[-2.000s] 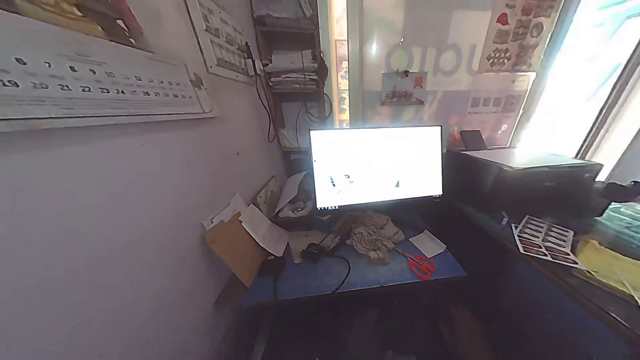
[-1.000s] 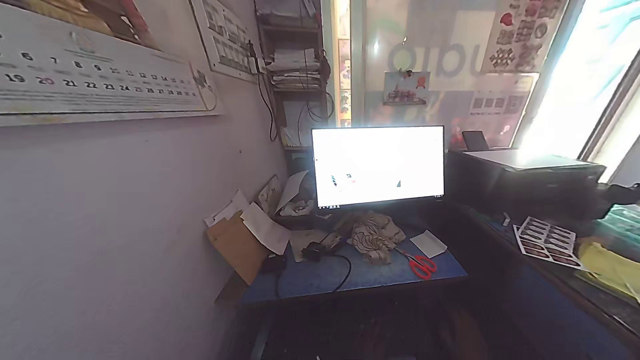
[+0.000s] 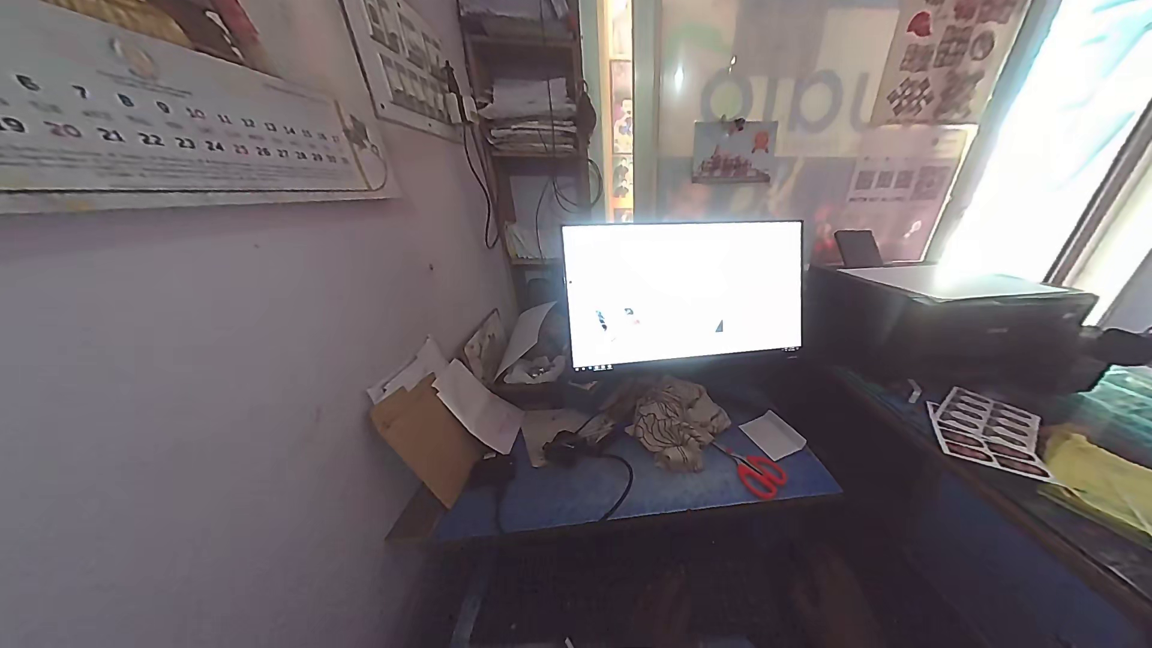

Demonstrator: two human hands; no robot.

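In deep shadow below the blue desk top, my left hand (image 3: 664, 605) is a dim shape near the bottom edge, over what looks like a dark keyboard (image 3: 576, 576). My right hand (image 3: 830, 589) shows just as faintly to its right. The fingers of both are too dark to make out, and nothing can be told in them. Above them on the desk top (image 3: 666, 499) lie red-handled scissors (image 3: 761, 475), a crumpled patterned cloth (image 3: 677, 423), a white paper piece (image 3: 774, 436) and a black cable (image 3: 627, 486). A lit monitor (image 3: 684, 292) stands behind.
Brown and white papers (image 3: 427, 436) lean at the left wall under a calendar (image 3: 180, 135). A black printer (image 3: 963, 315) stands on the right counter, with a sheet of small photos (image 3: 990, 432) and yellow material (image 3: 1102, 472) before it. Shelves (image 3: 526, 40) hold stacked papers.
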